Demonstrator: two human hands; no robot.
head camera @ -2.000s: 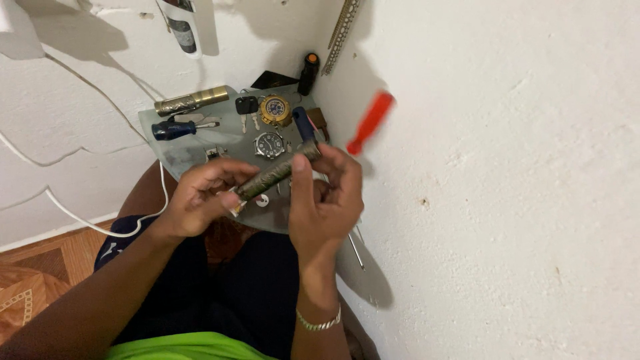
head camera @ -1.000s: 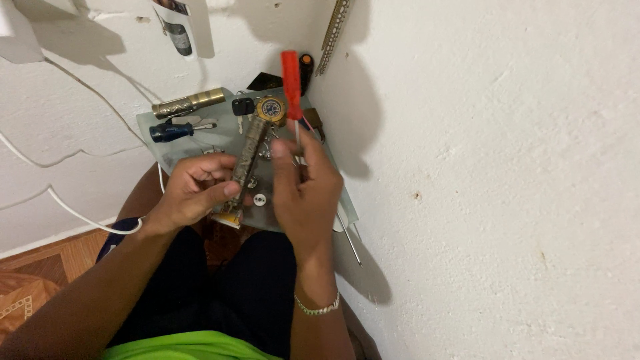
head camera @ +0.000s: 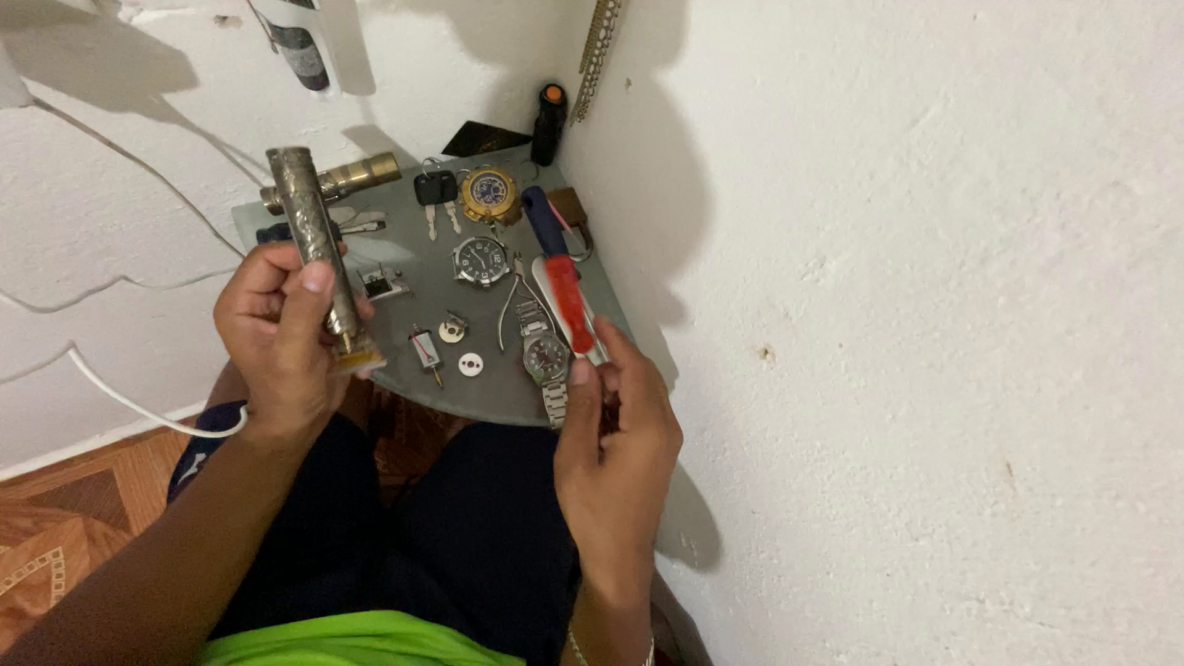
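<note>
My left hand (head camera: 287, 324) grips an engraved metal cylinder (head camera: 310, 217), possibly a clipper body, held nearly upright with a yellowish clear piece (head camera: 359, 359) at its lower end. Between the thumb and fingers of my right hand (head camera: 615, 435) is a screwdriver with a red handle (head camera: 569, 301); its shaft is mostly hidden. Between the hands, on a glass shelf (head camera: 416, 250), lie a small motor (head camera: 425, 353), a white disc (head camera: 471, 364), a round metal part (head camera: 452, 328), cutting pliers (head camera: 516, 287), a black-dial watch (head camera: 480, 262) and a watch with a metal bracelet (head camera: 546, 356).
A brassy cylinder (head camera: 361, 174), car keys (head camera: 435, 190), a gold watch (head camera: 488, 193), a padlock (head camera: 569, 211) and a black object with an orange top (head camera: 549, 125) stand or lie toward the back. White walls (head camera: 832, 277) meet behind the shelf. A white cable (head camera: 139, 398) hangs at left.
My left hand has moved left and up with the cylinder, which only it holds now. The red screwdriver has come down over the shelf's right side in my right hand.
</note>
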